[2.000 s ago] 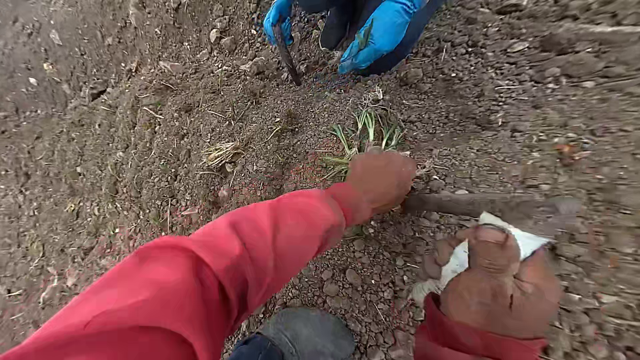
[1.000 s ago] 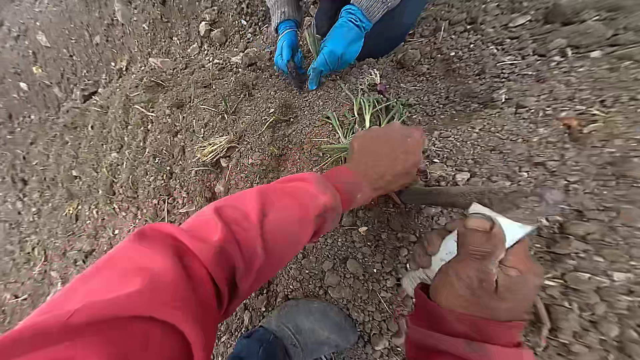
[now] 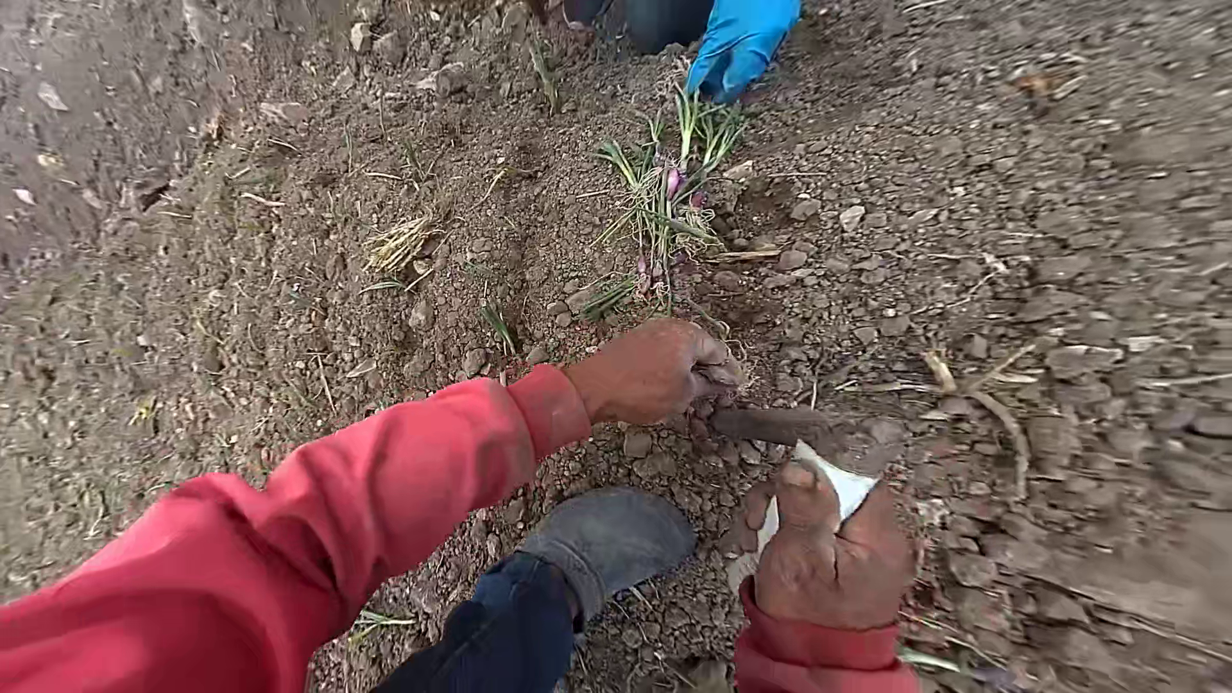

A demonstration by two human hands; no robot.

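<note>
My left hand (image 3: 654, 373) is low over the soil with its fingers bent together at the roots of a seedling, most of which the hand hides. Just beyond it lies a pile of onion seedlings (image 3: 669, 207) with green leaves, purple bulbs and pale roots. My right hand (image 3: 833, 553) is closed around a white wrapping (image 3: 845, 486), cloth or plastic. From beside this hand a dark, flat tool blade or bar (image 3: 770, 424) points left, its tip near my left fingers.
A co-worker's blue-gloved hand (image 3: 736, 53) reaches to the far end of the pile. A shoe (image 3: 616, 539) rests on the soil below my left hand. Dry straw (image 3: 402, 243) lies left of the pile, near a small green shoot (image 3: 499, 325). Stones and dry stalks (image 3: 1001, 414) lie at right.
My left hand has drawn back from the seedling pile, which it partly covered before. One co-worker's blue glove now touches the pile; both gloves were beyond it earlier. The view has shifted.
</note>
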